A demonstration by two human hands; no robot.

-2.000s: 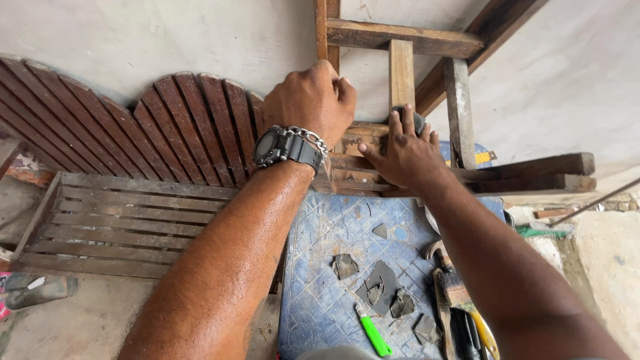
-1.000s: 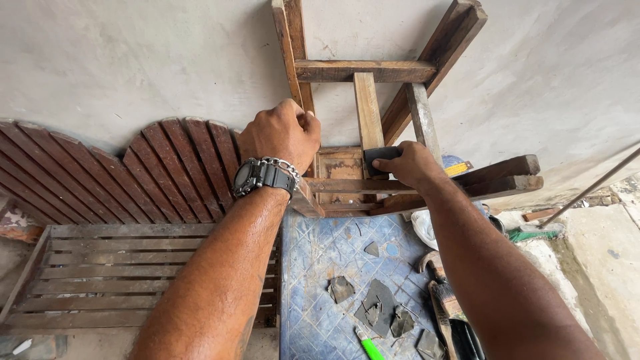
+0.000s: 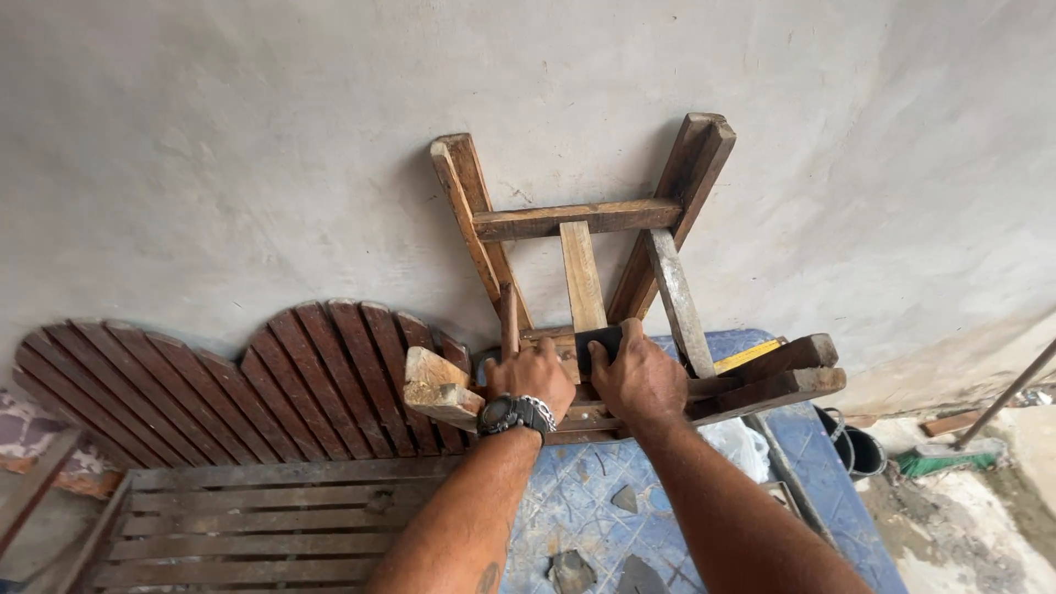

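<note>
A worn wooden stool frame [image 3: 577, 216] lies tipped on a blue-patterned tabletop [image 3: 569, 487], its legs pointing up toward the wall. My right hand [image 3: 642, 375] grips a folded dark sheet, probably sandpaper [image 3: 596, 346], against the lower end of a pale wooden slat [image 3: 582, 276]. Beside it on the left, my left hand [image 3: 532, 379] rests on the frame near an upright wooden piece [image 3: 508, 318]; its fingertips are partly hidden, so I cannot tell how firmly it holds. A watch and a chain bracelet are on the left wrist.
A slatted wooden bench [image 3: 272, 520] with a scalloped back [image 3: 330, 379] stands at left. Torn dark scraps [image 3: 569, 571] and a clear plastic bag [image 3: 738, 447] lie on the tabletop. A yellow tool [image 3: 749, 355] is behind the frame. Black buckets [image 3: 862, 454] and a green broom [image 3: 949, 458] stand at right.
The view has shifted up, showing more wall. My right hand lay spread over the frame two seconds ago and now grips the dark sheet. The left hand now sits lower on the frame.
</note>
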